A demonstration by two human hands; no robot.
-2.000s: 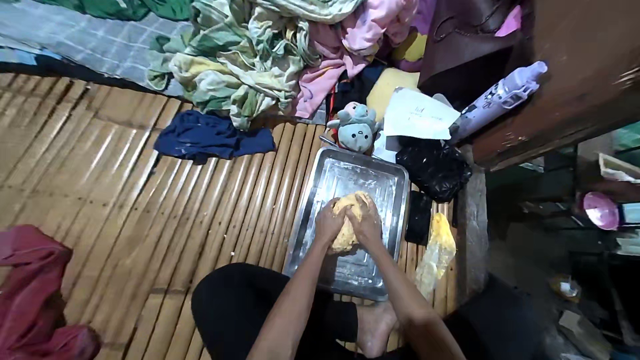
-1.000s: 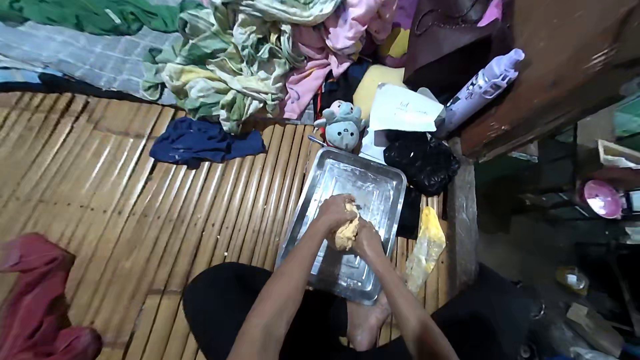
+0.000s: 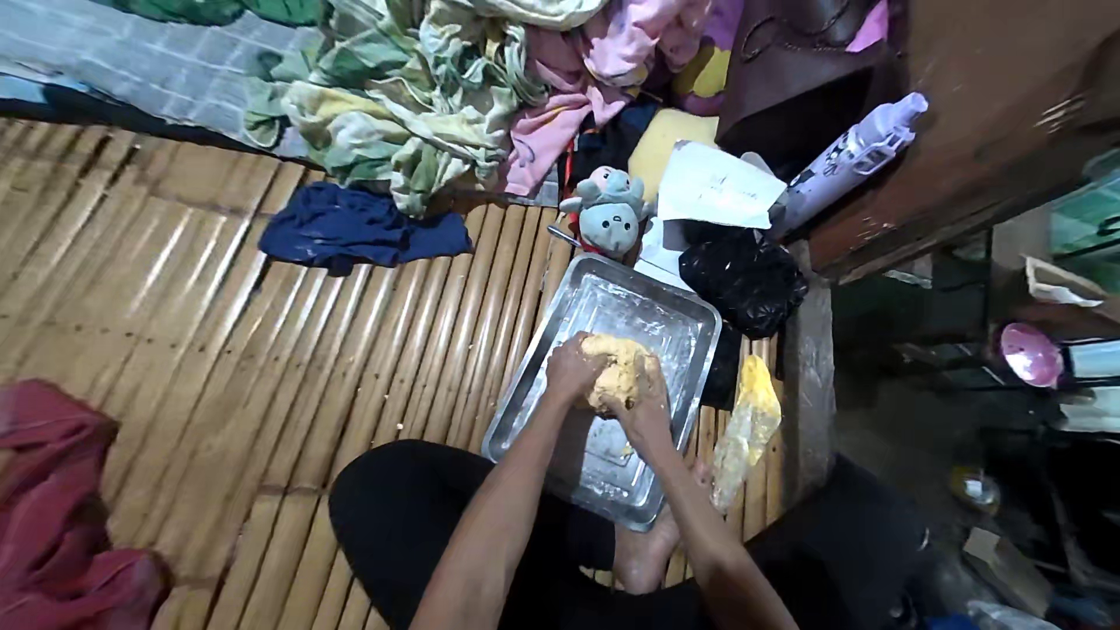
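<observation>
A lump of yellowish dough is between my two hands over a rectangular metal tray. My left hand grips the dough's left side, and my right hand holds its right and lower side. Some fingertips are hidden by the dough. White smears mark the inside of the tray, which lies tilted on the bamboo slat floor, between my folded legs and a small grey plush toy.
Right of the tray lie a black plastic bag and a yellow-and-clear plastic bag. Beyond it are paper with writing, a lilac bottle and heaped cloths. A navy cloth lies left; a wooden edge bounds the floor.
The dough was squeezed narrow between my hands a second ago; now it shows as a wider, rounder lump, with my hands farther apart on its sides.
</observation>
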